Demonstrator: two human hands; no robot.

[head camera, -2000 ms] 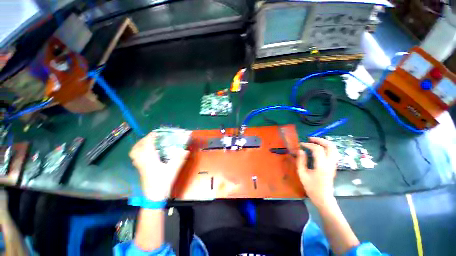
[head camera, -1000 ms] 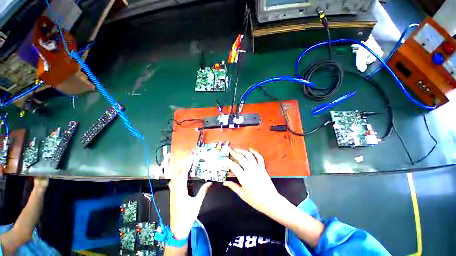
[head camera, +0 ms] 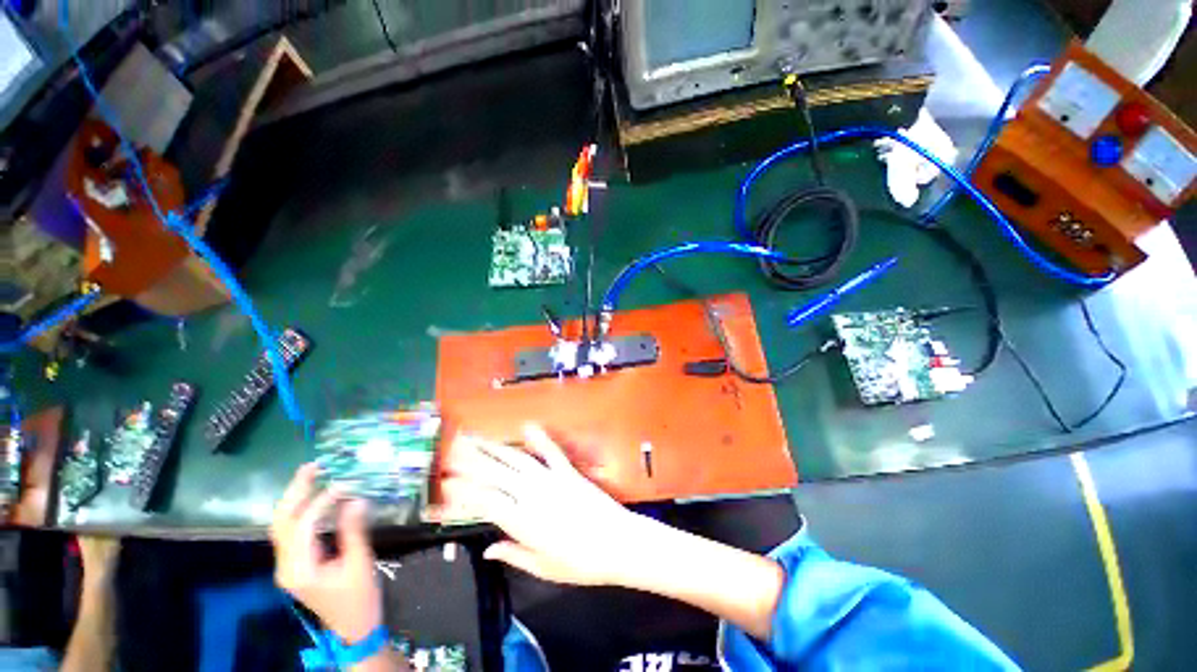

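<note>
A circuit board [head camera: 377, 460], blurred, is tilted at the left edge of the orange-red test fixture [head camera: 617, 433]. My left hand [head camera: 328, 558], with a blue wrist strap, grips its lower left edge. My right hand [head camera: 558, 519] lies palm down with fingers spread over the fixture's lower left part, fingertips close to the board; whether they touch it is unclear. The fixture's black connector block [head camera: 586, 358] holds no board. A smooth blue cable [head camera: 676, 250] curves into its back.
Other circuit boards lie behind [head camera: 530, 253] and right [head camera: 893, 355] of the fixture. A remote control [head camera: 256, 387] lies at left under a hanging light-blue cord [head camera: 230, 276]. A black tray [head camera: 433, 597] is below the bench edge. Another person's arm [head camera: 92, 604] is at lower left.
The board has moved left from the fixture to its left edge, in my left hand. My right hand has also moved left. The view has shifted slightly.
</note>
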